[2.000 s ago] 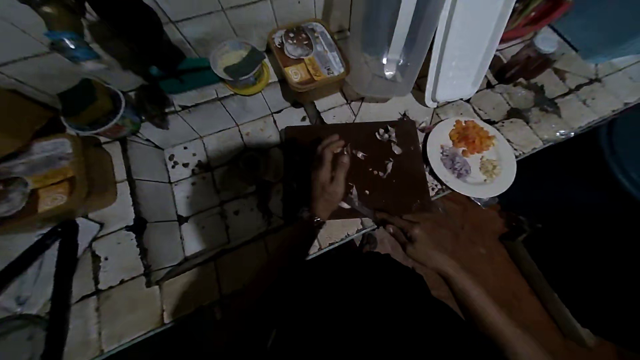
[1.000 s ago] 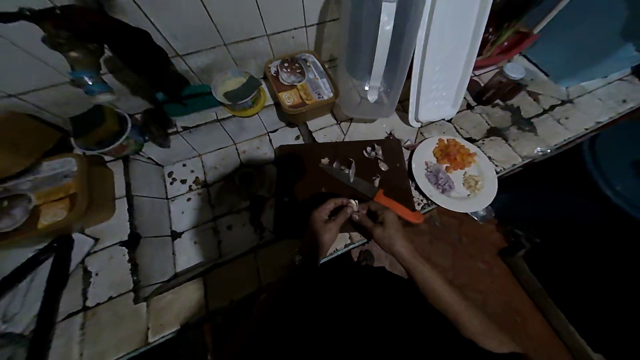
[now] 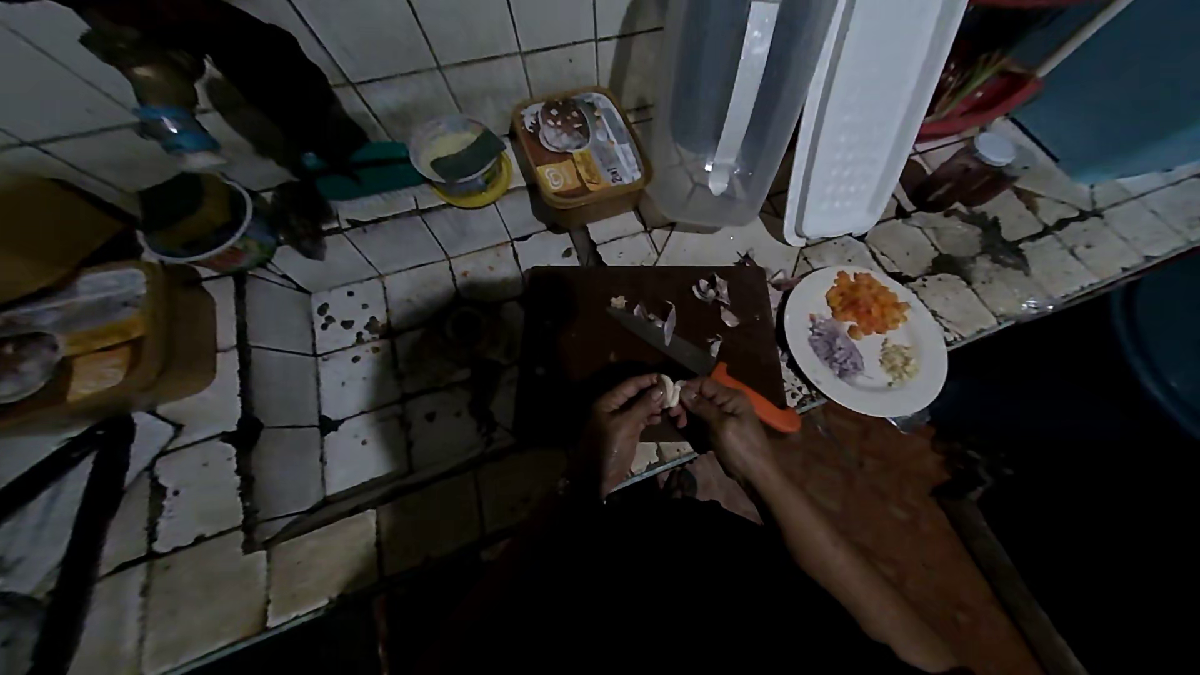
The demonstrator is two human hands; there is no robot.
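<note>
Over the near edge of a dark brown cutting board (image 3: 562,328), my left hand (image 3: 626,422) and my right hand (image 3: 729,420) meet with a pale garlic clove (image 3: 669,392) pinched between their fingertips. A kitchen knife (image 3: 689,354) with an orange handle lies on the board just beyond, its handle beside my right hand. Papery peels (image 3: 714,291) are scattered on the board. Right of it, a white plate (image 3: 867,396) bears diced orange pieces (image 3: 866,302), chopped purple onion (image 3: 834,348) and minced garlic (image 3: 898,362) in separate heaps.
Behind the board stand a plastic tub (image 3: 579,202), a tall clear container (image 3: 689,178) and a white perforated lid (image 3: 844,150). A jar (image 3: 980,169) is at the back right. A tiled sink basin (image 3: 361,375) lies left, with a tap (image 3: 173,122) above.
Two seconds ago my right hand held the knife on the board; the knife now lies there, let go. Both hands have come together around the clove.
</note>
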